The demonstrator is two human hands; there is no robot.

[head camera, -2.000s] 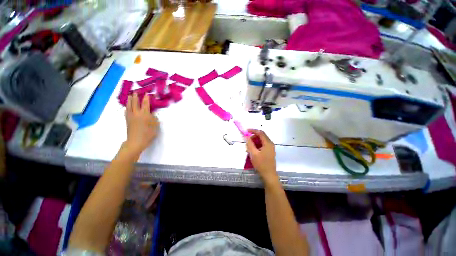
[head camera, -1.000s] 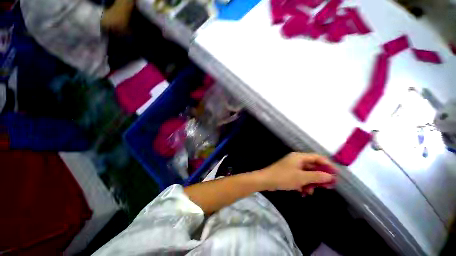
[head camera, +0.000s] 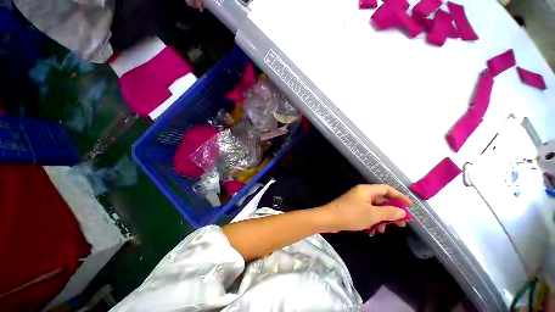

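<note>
My left hand (head camera: 374, 210) is at the table's front edge, fingers curled around a magenta piece (head camera: 403, 208); most of that piece is hidden by the fingers. Just beyond it, a single magenta tab (head camera: 436, 178) lies on the white table (head camera: 365, 97). Farther along, magenta tabs lie end to end in a line (head camera: 467, 125), with another tab (head camera: 531, 78) near the right. A loose pile of magenta tabs (head camera: 414, 21) lies at the top. My right hand is out of the picture.
A blue bin (head camera: 176, 201) below the table edge holds clear bags and magenta scraps. Scissor handles (head camera: 532, 295) show at the lower right. Part of the sewing machine (head camera: 548, 157) is at the right rim. Another person's grey sleeve (head camera: 70, 27) is upper left.
The view has turned left and down. My left hand has left the pile for the table's front edge and now holds magenta material. My right hand has gone out of the picture.
</note>
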